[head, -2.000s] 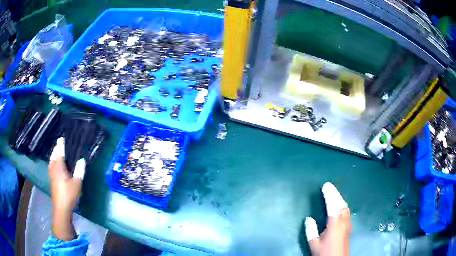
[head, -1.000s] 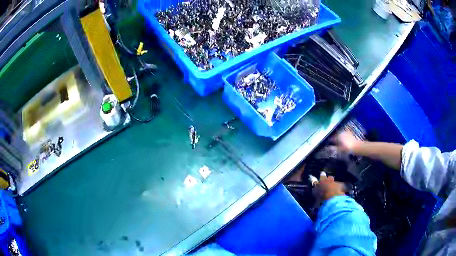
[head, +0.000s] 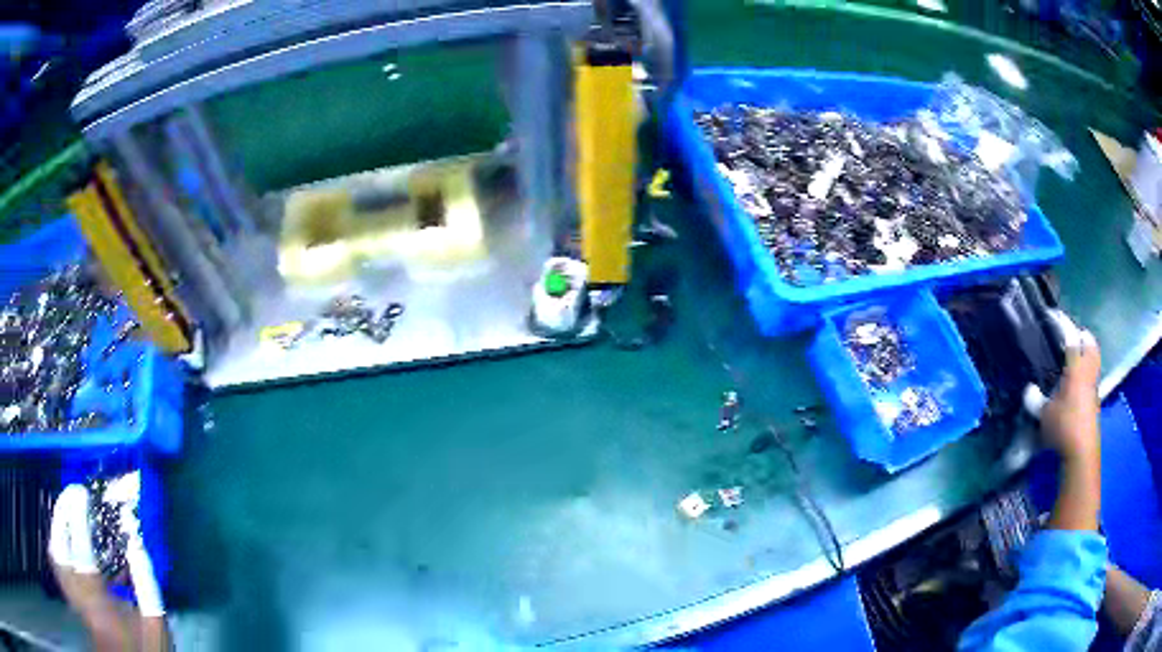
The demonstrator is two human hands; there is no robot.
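Black housings (head: pixel 1009 318) lie side by side at the bench's right edge. My right hand (head: pixel 1070 389), with white finger coverings, is on their near right side; blur hides whether it grips any. My left hand (head: pixel 108 573) is at the lower left, cut off by the bottom edge, its white-covered fingers apart over a small blue bin (head: pixel 150 490) of fine silver parts. Nothing shows held in it. Another small blue bin (head: pixel 949 427) with silver parts stands left of the right-hand housings.
The press holds an empty cream fixture (head: pixel 382 255), with loose metal parts (head: pixel 351 318) in front and a green button (head: pixel 557 283). Large blue bins (head: pixel 777 306) flank it. A thin cable (head: pixel 803 497) and small bits lie on the bench. Another person's sleeve (head: pixel 1132 599) shows at lower right.
The view has swung back left. My right hand has moved from the dark pile below the bench edge up to the housings on the bench. My left hand has come into view at left.
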